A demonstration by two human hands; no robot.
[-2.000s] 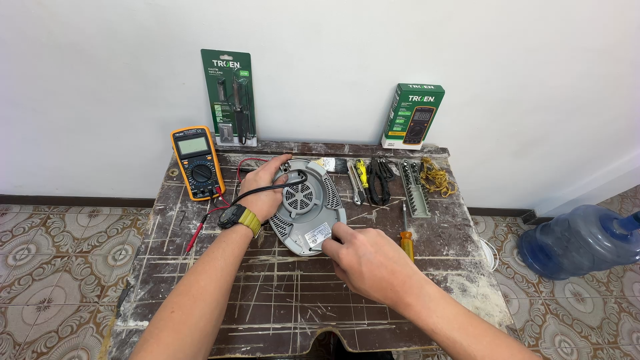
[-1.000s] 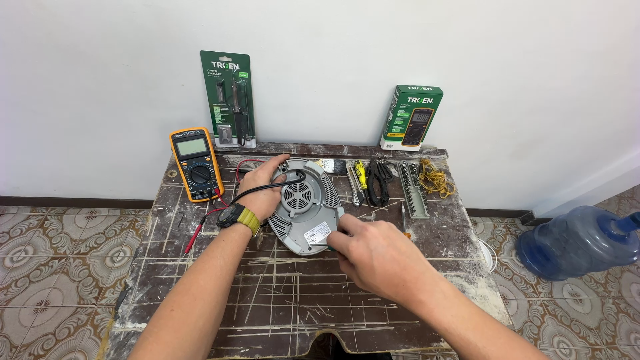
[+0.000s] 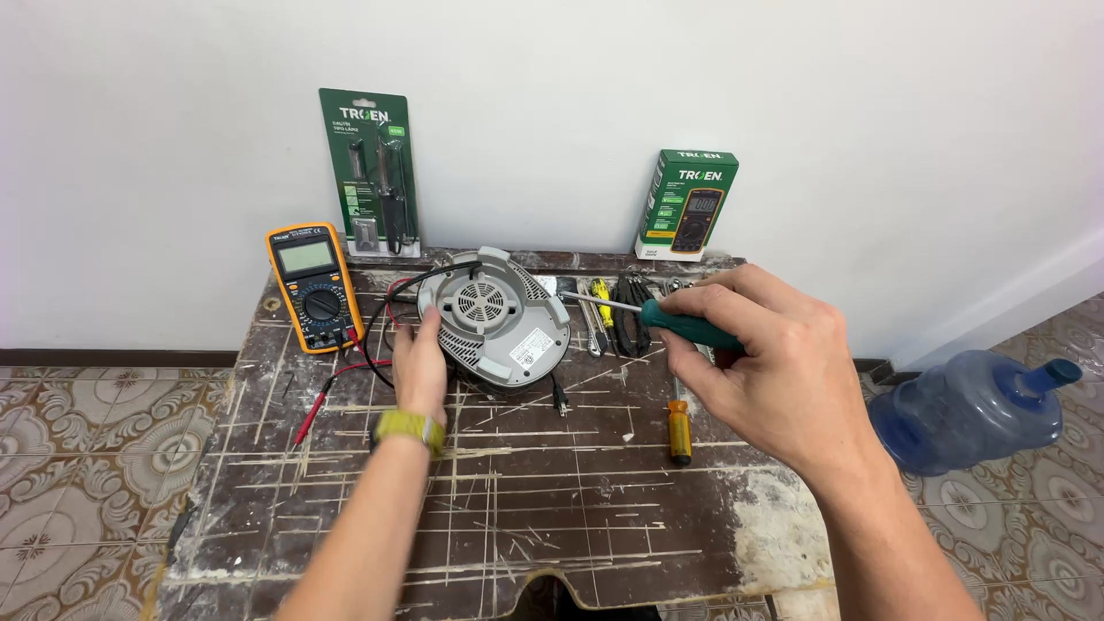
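Note:
My right hand (image 3: 750, 354) holds a screwdriver by its green handle (image 3: 690, 328); the shaft points left, and its tip is near the right edge of a grey appliance base (image 3: 517, 323). That base lies underside up, showing a round vent grille, grey feet, a label and a black cord. Against its left side is my left hand (image 3: 420, 362), slightly blurred, with a yellow-banded watch on the wrist; whether the fingers grip the base is unclear. The cord's plug (image 3: 560, 398) rests just below the base. A screwdriver with an orange handle (image 3: 680, 431) lies to the right.
An orange digital multimeter (image 3: 315, 289) with red and black leads stands at the left. Behind are a packaged soldering iron (image 3: 371, 172) and a multimeter box (image 3: 688, 205). Pliers (image 3: 631, 319), a yellow-handled tool (image 3: 602, 304) and a wrench (image 3: 593, 323) lie along the worn table's (image 3: 535, 483) back.
My right hand has moved right and up, away from the base, and the green-handled screwdriver now shows in it. My left hand has shifted down from the base's upper left edge. The base appears turned.

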